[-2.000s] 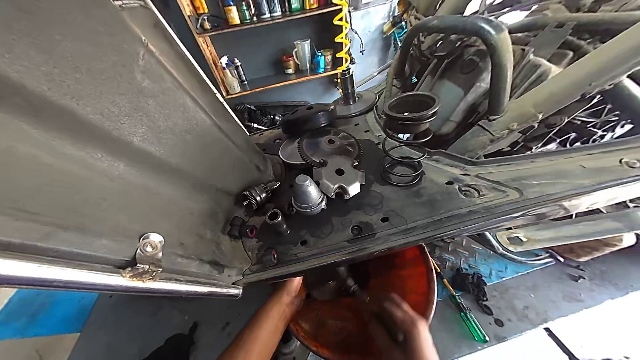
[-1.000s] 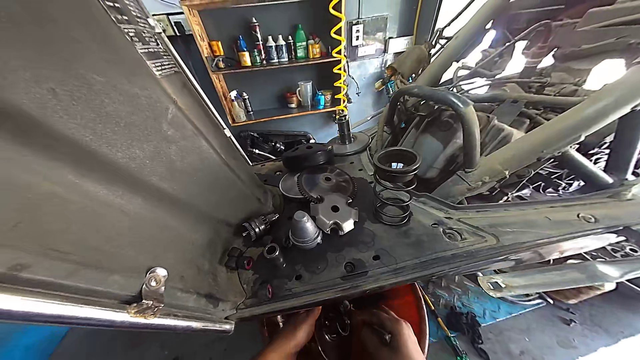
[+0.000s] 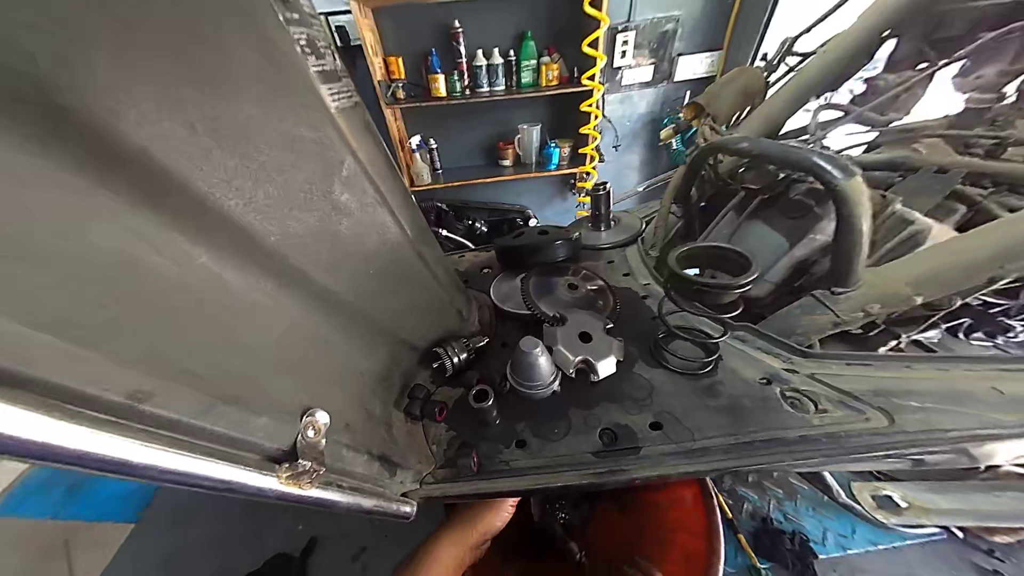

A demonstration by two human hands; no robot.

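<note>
My left hand (image 3: 484,520) reaches over a red basin (image 3: 664,520) below the floor panel's edge. Its fingers are mostly hidden, so its hold is unclear; a dark metal part (image 3: 556,510) is just right of it. My right hand is out of view. On the dark scooter floorboard (image 3: 720,416) lie a coil spring (image 3: 688,344) standing upright, a toothed metal disc (image 3: 574,293), a notched metal plate (image 3: 586,344), a grey metal cone (image 3: 533,366), a small gear shaft (image 3: 458,354), a metal bushing (image 3: 483,400), several rollers (image 3: 436,410) and a black clutch bell (image 3: 538,245).
A large grey panel (image 3: 224,240) rises at left. A bent tube (image 3: 848,208) and frame stand at right. Behind are a shelf (image 3: 496,98) with bottles and a yellow coiled hose (image 3: 592,104). A blue mat (image 3: 840,528) lies on the floor at lower right.
My right hand, over the basin beside my left in both earlier frames, is out of view now. My left hand remains at the basin. The parts on the panel have not moved.
</note>
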